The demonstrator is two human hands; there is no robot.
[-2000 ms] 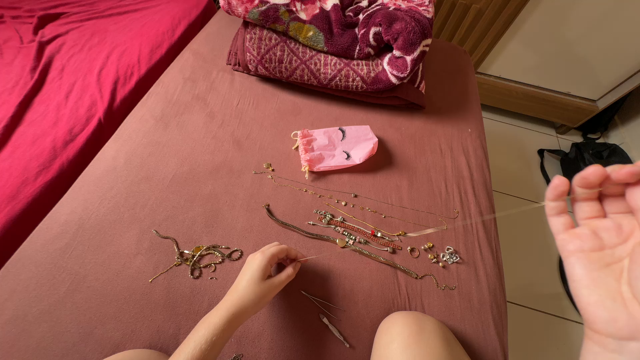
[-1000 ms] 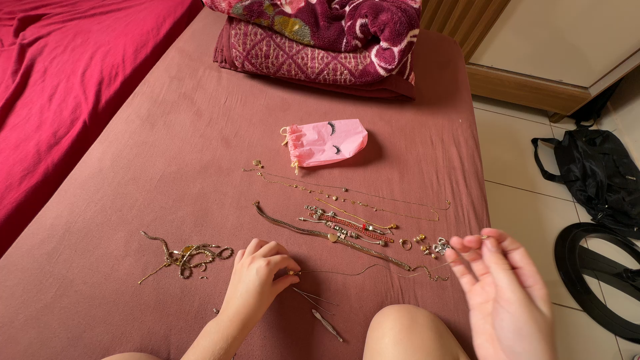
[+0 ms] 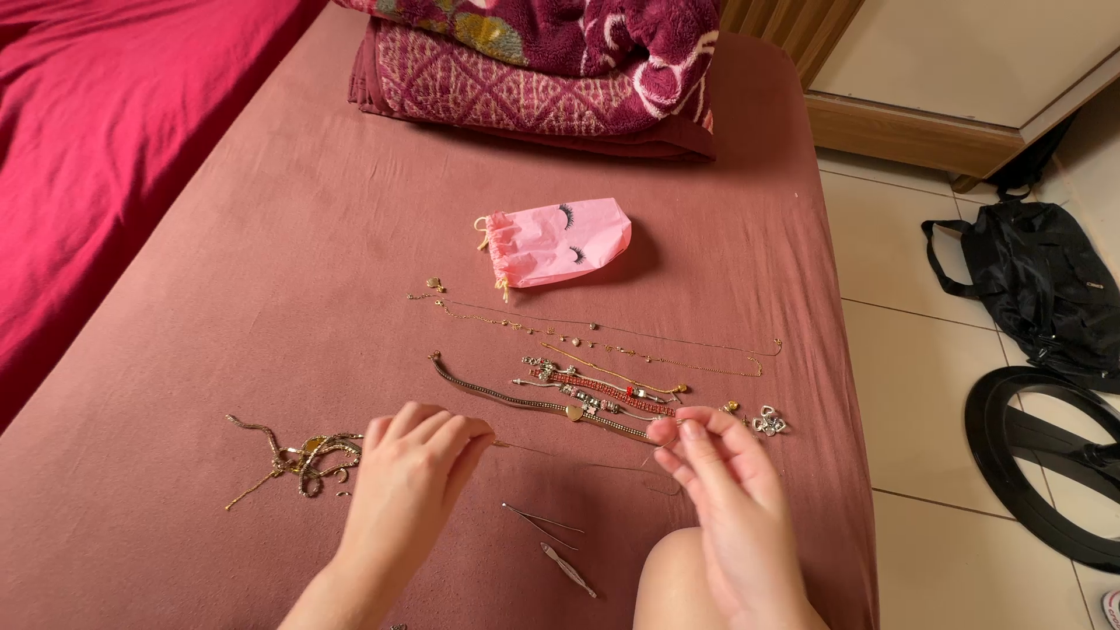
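A thin chain [image 3: 577, 461] runs slack between my two hands, just above the bed sheet. My left hand [image 3: 429, 451] pinches one end. My right hand [image 3: 722, 472] pinches the chain's other part between thumb and fingertips. Beyond them lie a dark chain with a round gold pendant [image 3: 573, 413], a red beaded bracelet [image 3: 604, 389], a charm bracelet [image 3: 591, 402] and a fine gold necklace [image 3: 604, 347]. A tangled heap of chains [image 3: 319, 455] sits left of my left hand. Tweezers [image 3: 567, 569] and a thin forked metal piece [image 3: 542, 525] lie nearer me.
A pink drawstring pouch [image 3: 560, 243] with printed eyelashes lies past the jewelry. Folded purple blankets [image 3: 525, 79] rest at the far end of the bed. On the tiled floor at right are a black bag [image 3: 1041, 280] and a black round base [image 3: 989, 446].
My right hand has come in from the far right toward my left hand. The thin chain, pulled out long two seconds ago, now hangs slack between them.
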